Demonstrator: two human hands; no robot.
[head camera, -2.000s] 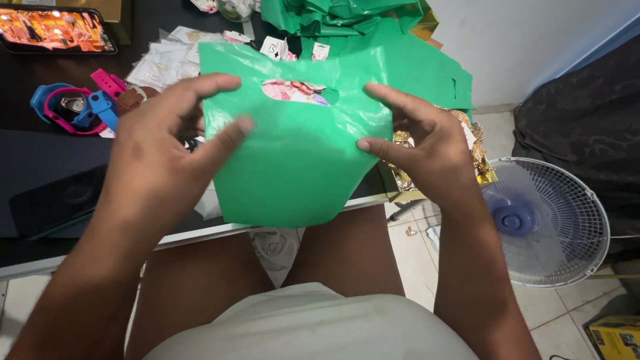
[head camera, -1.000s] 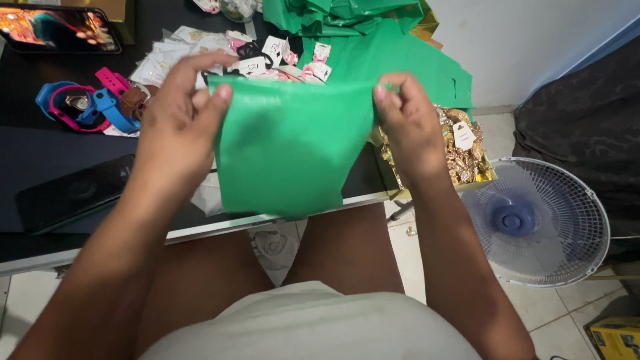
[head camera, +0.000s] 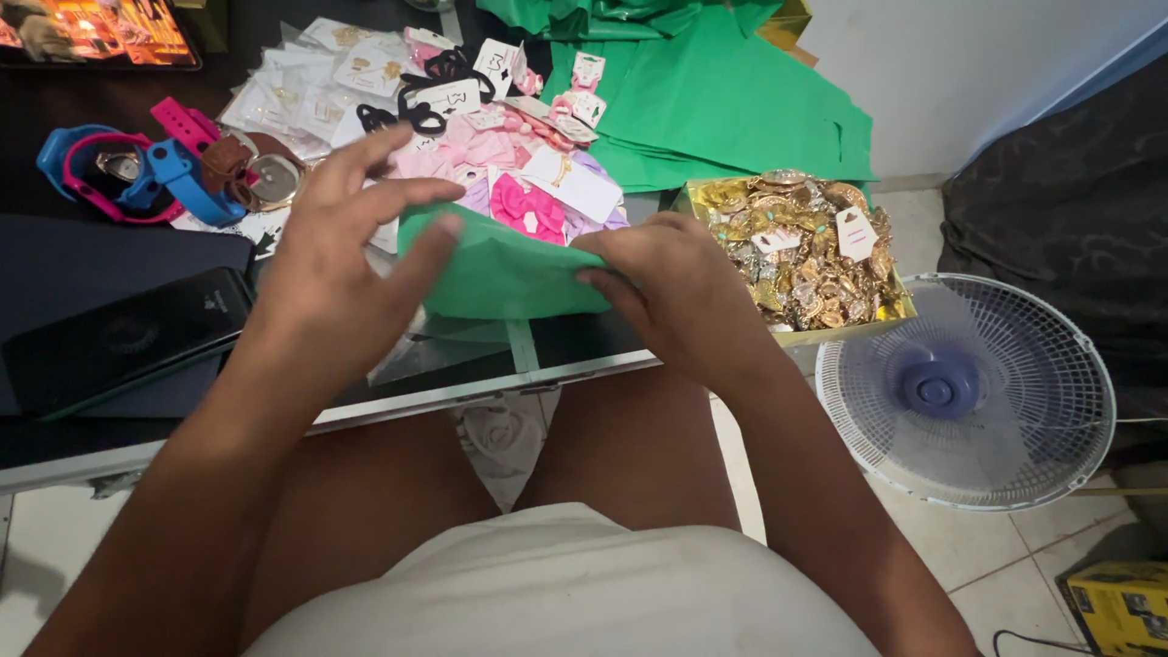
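Observation:
A green plastic bag, folded to a low strip, lies between my hands near the table's front edge. My right hand pinches its right end between thumb and fingers. At the bag's left end my left hand has its thumb and fingers spread; whether the fingertips touch the plastic is unclear. Just behind the bag are a bright pink hair bow, pale pink bows, black hair ties on white cards and a white card with a gold-coloured piece.
Further green bags lie at the back. A gold box of metal jewelry sits at the table's right, beside a fan. Leftward are wristwatches, clear packets, a black phone and a lit screen.
The green bag, held up and spread wide before, is now folded much smaller. My left hand has loosened from its pinch, and more of the hair bows shows behind the bag.

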